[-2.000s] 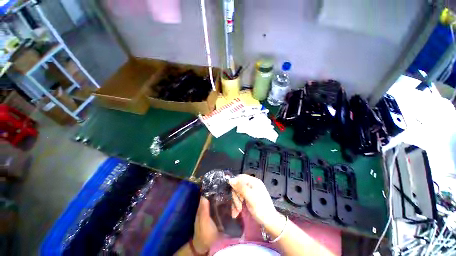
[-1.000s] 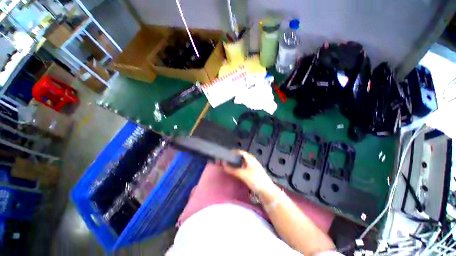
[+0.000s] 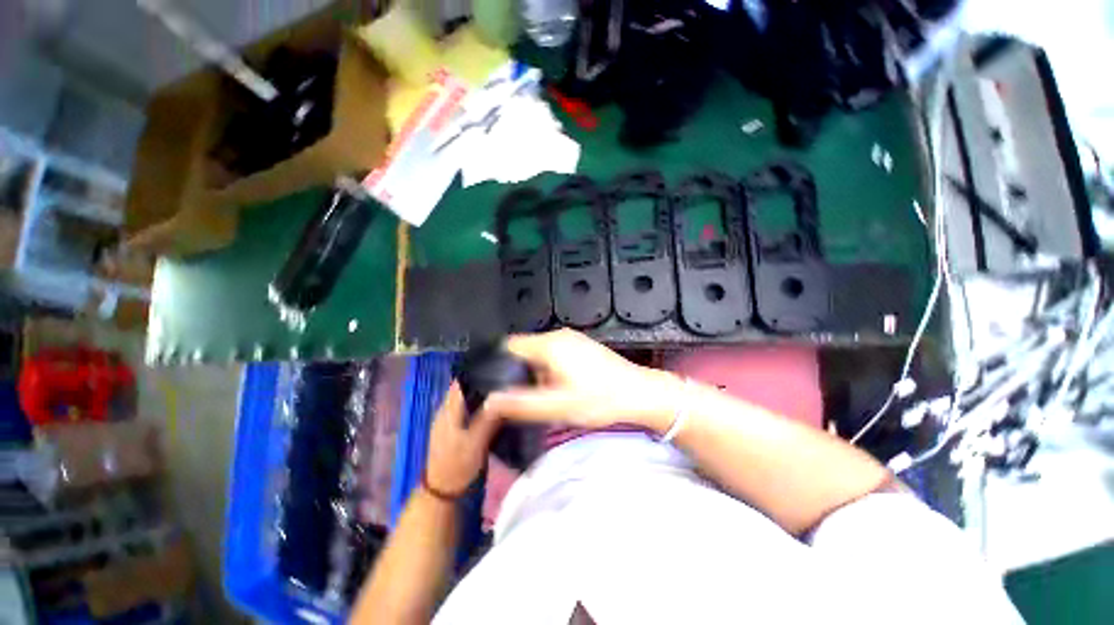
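Observation:
A black housing (image 3: 491, 374) is between my two hands, close to my body at the mat's front edge; it is blurred and partly hidden by my fingers. My left hand (image 3: 455, 442) is around its lower left side. My right hand (image 3: 584, 381) lies over it from the right, with the fingers on it. Several front housings (image 3: 641, 263) lie side by side on the green mat (image 3: 855, 214), upright in a row with their round holes towards me.
A bagged housing (image 3: 325, 250) lies at the left of the mat. Behind are a cardboard box (image 3: 354, 104) of dark parts, a label sheet (image 3: 422, 153), white tissue (image 3: 519, 134) and a red tool (image 3: 574, 110). A blue crate (image 3: 254, 488) is below left; white wires (image 3: 1038, 366) and a metal fixture (image 3: 1020, 159) are right.
The view has turned and moved down towards my lap. One second ago only my right hand showed, on a long dark housing over the crate; now both hands are on a housing near my body.

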